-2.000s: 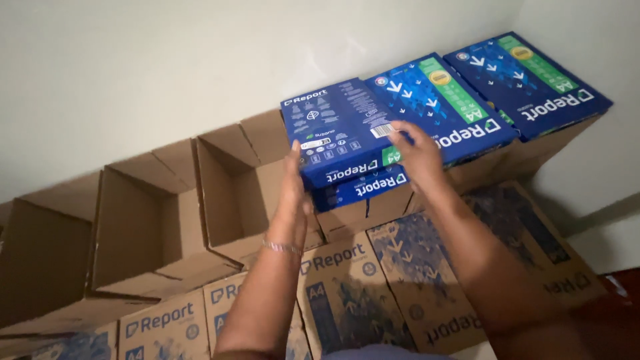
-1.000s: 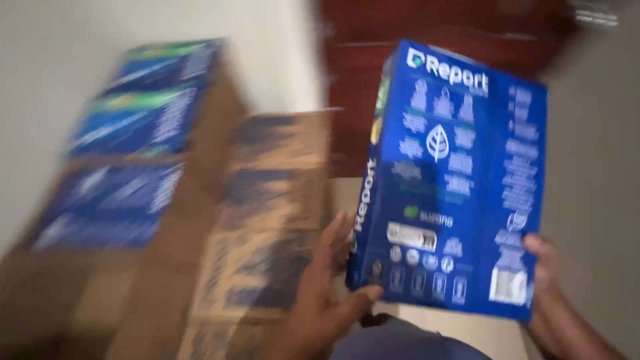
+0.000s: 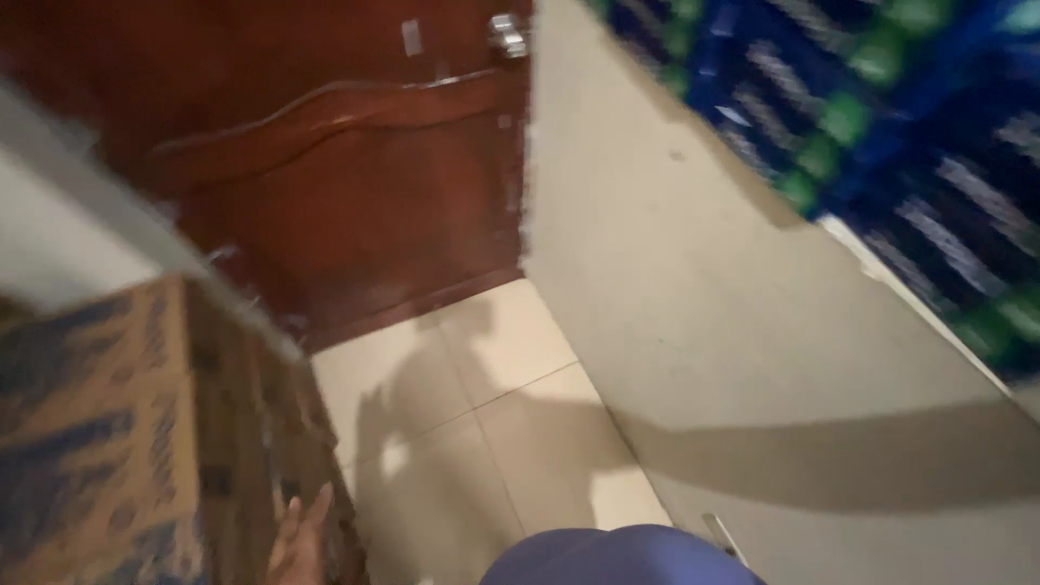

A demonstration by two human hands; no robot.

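Low on the left, my left hand (image 3: 301, 540) is in view with its fingers apart and nothing visible between them. It is beside the stacked cardboard cartons (image 3: 162, 406) with dark blue print, close to their side; whether it touches them I cannot tell. My right hand is outside the view. Blurred blue and green packages (image 3: 853, 138) fill the upper right corner, on top of a pale surface. The blue paper ream seen earlier in the hands cannot be singled out here.
A dark red-brown door (image 3: 366, 203) with a metal knob (image 3: 509, 36) stands at the far end. Cream floor tiles (image 3: 455, 414) lie between the cartons and a pale upright panel (image 3: 691, 325) on the right. Part of blue clothing (image 3: 634, 556) shows at the bottom.
The view has swung far to the right, toward the door and the packages. My left hand was on the blue ream one second ago and is now off it, by the cartons. My right hand has left the view.
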